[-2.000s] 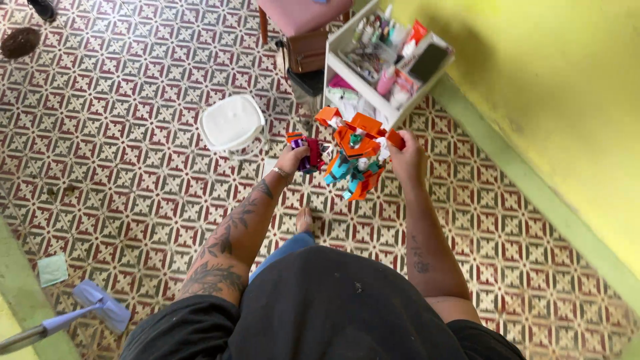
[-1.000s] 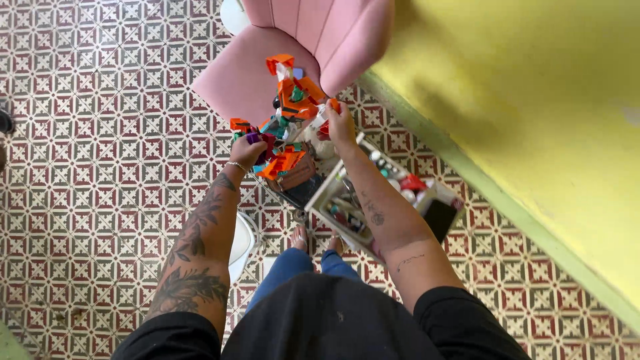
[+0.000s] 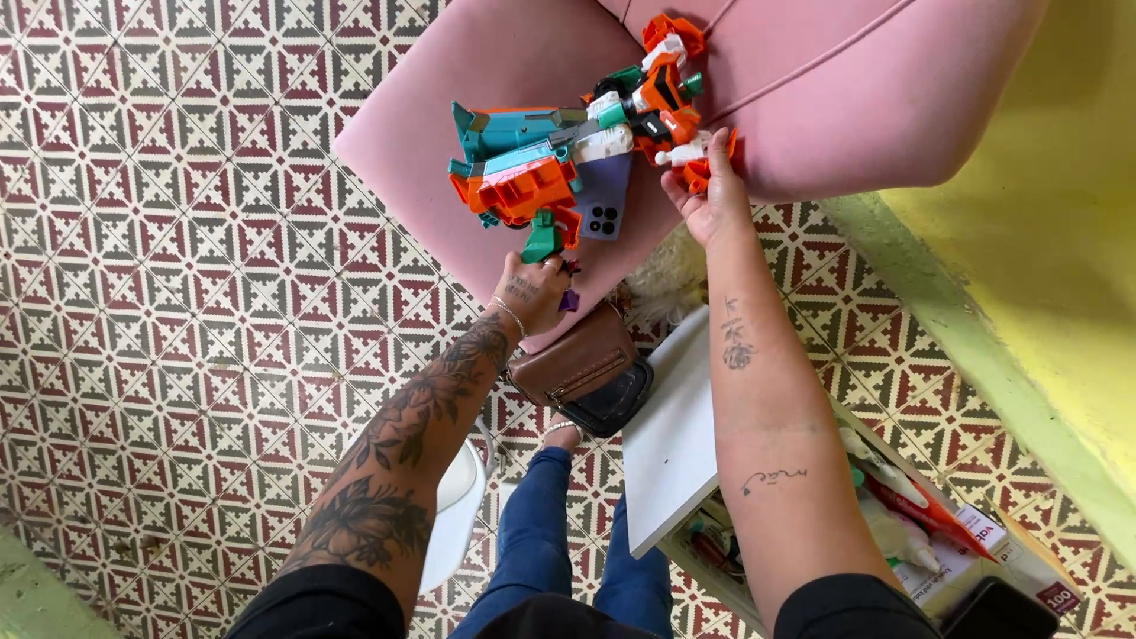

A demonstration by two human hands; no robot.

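Observation:
A large toy robot figure (image 3: 608, 124) in orange, teal, white and black plastic lies over the seat of a pink upholstered chair (image 3: 399, 142). My right hand (image 3: 719, 195) has its thumb and fingers on an orange and white part at the toy's right end. Below the toy's green lower part is my left hand (image 3: 535, 288), curled around a small purple and dark red piece (image 3: 569, 300) that shows only partly. A lilac phone (image 3: 608, 200) with several camera lenses lies on the seat, partly under the toy.
A brown and black handbag (image 3: 581, 373) sits below the seat's front edge. Beside it stands a white drawer unit (image 3: 670, 435) holding tubes, packets and a black phone (image 3: 998, 612). A white lidded container (image 3: 457, 506) is near my left forearm. A yellow wall (image 3: 1029, 293) rises at right.
Both hands have moved from over the floor beside the drawer unit to the pink chair. The toy, held up between them before, now lies over the seat. The view has shifted strongly toward the chair.

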